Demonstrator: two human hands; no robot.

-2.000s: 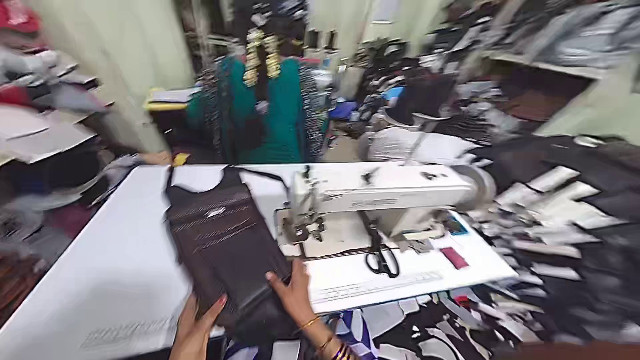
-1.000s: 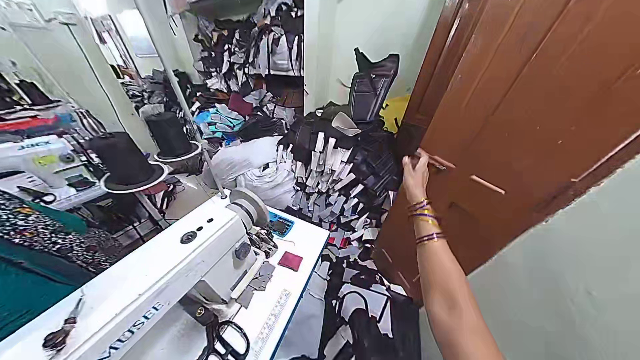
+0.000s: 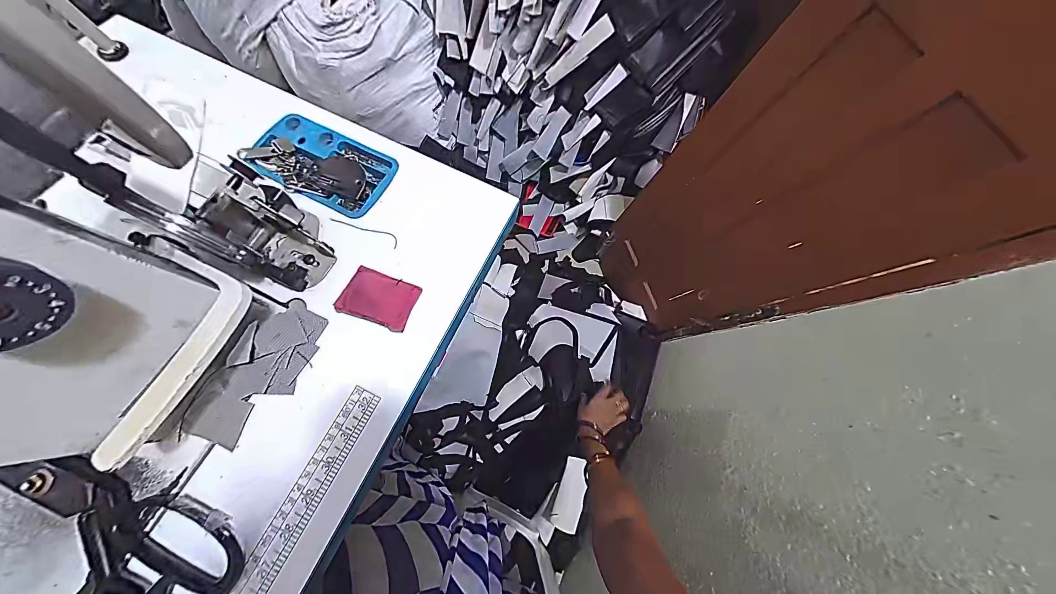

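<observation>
My right hand [image 3: 606, 410], with bangles on the wrist, reaches down among black and white material pieces [image 3: 528, 421] on the floor between the sewing table and the wall. Its fingers touch dark material; whether they grip it is hard to see. My left hand is out of view. On the white sewing table [image 3: 445, 214] at left stands a sewing machine [image 3: 107, 330]. A red fabric square [image 3: 379, 299], grey fabric scraps [image 3: 276, 355], a blue tray of metal parts [image 3: 363, 157] and black-handled scissors [image 3: 157, 536] lie around it.
A brown wooden door [image 3: 825, 165] fills the upper right, above a pale green wall [image 3: 858, 429]. Stacked material strips [image 3: 536, 91] and a white sack [image 3: 355, 66] stand behind the table. Striped fabric [image 3: 421, 536] shows below its edge.
My right hand has left the brown door and moved down to the material on the floor. The dark bag held in both hands two seconds ago is out of view. The view has swung right and down.
</observation>
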